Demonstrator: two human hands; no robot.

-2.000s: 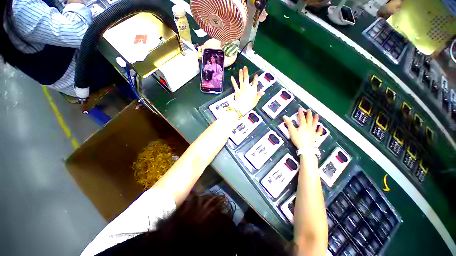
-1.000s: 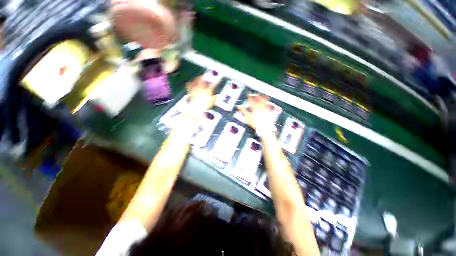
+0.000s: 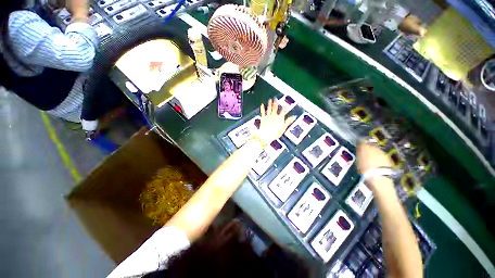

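Note:
My left hand [image 3: 274,124] lies with fingers spread over the far left end of a clear phone tray [image 3: 264,191]. Pale phones [image 3: 289,180] lie reverse up in its pockets, each with a dark red oval near one end. My right hand [image 3: 374,157], blurred, is at the near edge of a second clear tray [image 3: 347,122] and grips it. That tray holds phones with yellow frames [image 3: 378,136] and is blurred over the conveyor and its rail. My right forearm partly hides the lens tray [image 3: 369,241].
A smartphone [image 3: 230,96], a pink fan [image 3: 239,35], a bottle [image 3: 198,46] and a small open carton [image 3: 163,70] stand at the left. A brown carton [image 3: 108,201] below the bench holds yellow scraps [image 3: 165,195]. Another person's striped sleeve [image 3: 49,40] is upper left.
My right hand has left the reverse-up phones, moved right and taken hold of the yellow-framed tray, which has shifted towards me from the conveyor. My left hand stays over the phone tray.

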